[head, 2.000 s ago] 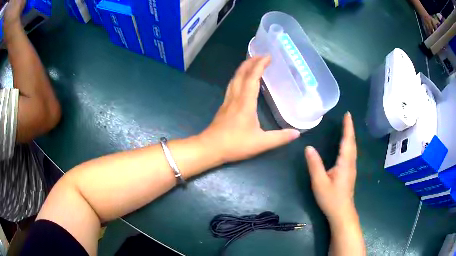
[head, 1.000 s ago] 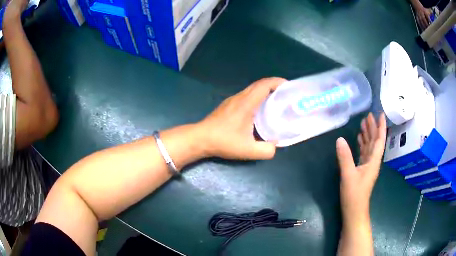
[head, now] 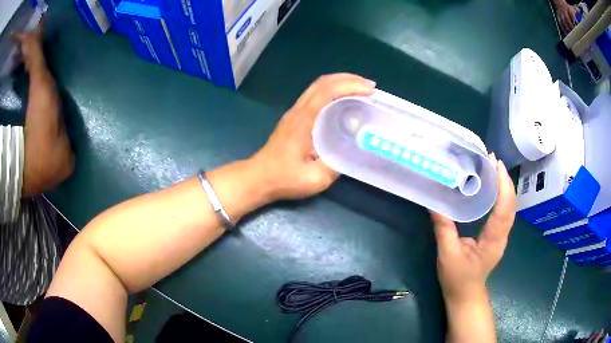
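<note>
A frosted oblong tub [head: 402,184] is held between both hands over the green bench mat, its open side facing me. A pale-blue strip and a short round tube show inside it. My left hand [head: 305,137] grips its left rounded end, thumb below and fingers behind the upper rim. My right hand [head: 472,244] holds the right end, with the thumb at the lower edge and the fingers along the right side. Part of a white rim shows behind the tub's upper edge.
A coiled black cable [head: 328,295] lies near me. Blue retail cartons [head: 181,40] stand at the upper left. A white and frosted unit [head: 532,110] stands right, beside open cartons [head: 559,197]. Another person's arm [head: 47,134] is at the left.
My left hand lifted the tub off the mat and turned it so its open side faces me. My right hand moved up and now holds its right end. The other person's arm shifted.
</note>
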